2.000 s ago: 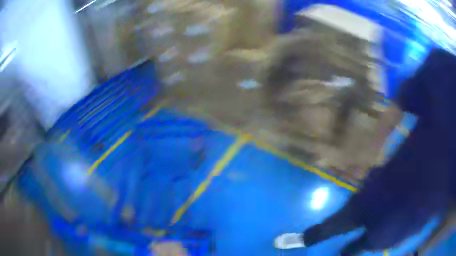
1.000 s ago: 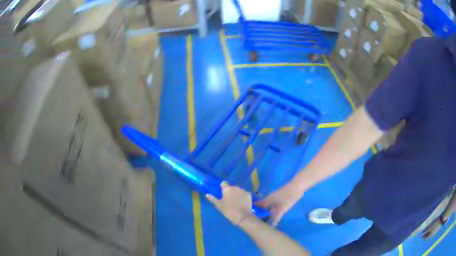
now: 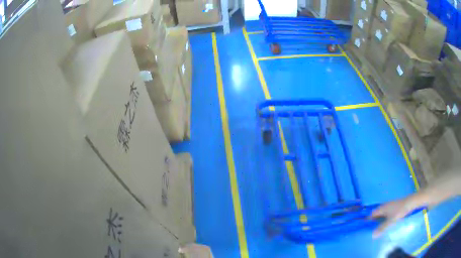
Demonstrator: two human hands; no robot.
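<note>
A blue tubular platform cart [image 3: 298, 156] stands on the blue floor in the middle, its slatted deck extending forward. Its near end and blue push bar lie at the lower right. A bare hand [image 3: 397, 211] reaches in from the right edge over the push bar, fingers spread. Its arm seems to belong to the other person, whose dark clothing shows at the lower right corner. A small pale tan shape is cut off by the bottom edge; I cannot tell whether it is my left hand or carton. My right hand is not in view.
Large brown cartons [image 3: 126, 116] with black Chinese print fill the left. More cartons [image 3: 399, 60] and crumpled brown material stand beyond a yellow line at the right. Another blue cart [image 3: 303, 31] stands at the back. Yellow lane lines [image 3: 226, 136] run along the floor.
The cart has turned to point more directly away from me. My hand has left its handle. The other person has moved mostly out of view at the lower right.
</note>
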